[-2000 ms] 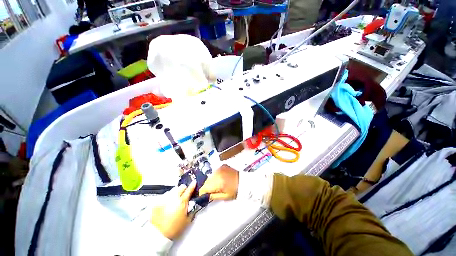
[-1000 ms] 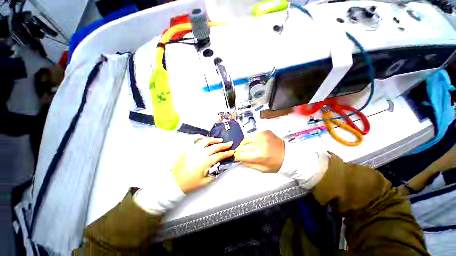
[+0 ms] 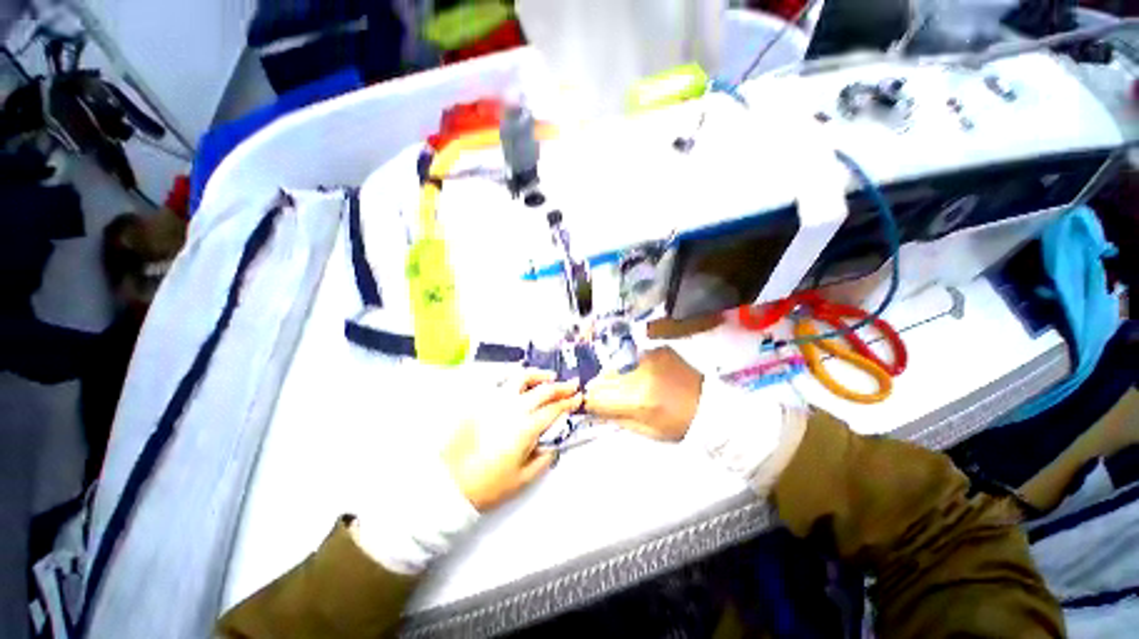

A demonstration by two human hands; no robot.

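Note:
A small dark fabric piece lies under the presser foot and needle of the white sewing machine. My left hand lies on the piece's near left edge, fingers pressing it. My right hand holds its right edge with bent fingers. The two hands nearly touch. A dark strip runs left from the piece. A bit of striped fabric shows between the hands. The fingertips are partly blurred.
A white garment panel with a dark band hangs over the table's left end. Red and orange scissors and pink and blue sticks lie right. A yellow-green tool stands left of the needle. Light blue cloth hangs at right.
The view has swung closer to the needle and tilted since the oldest frame. Both hands stay on the dark piece, which now shows less between them and the needle.

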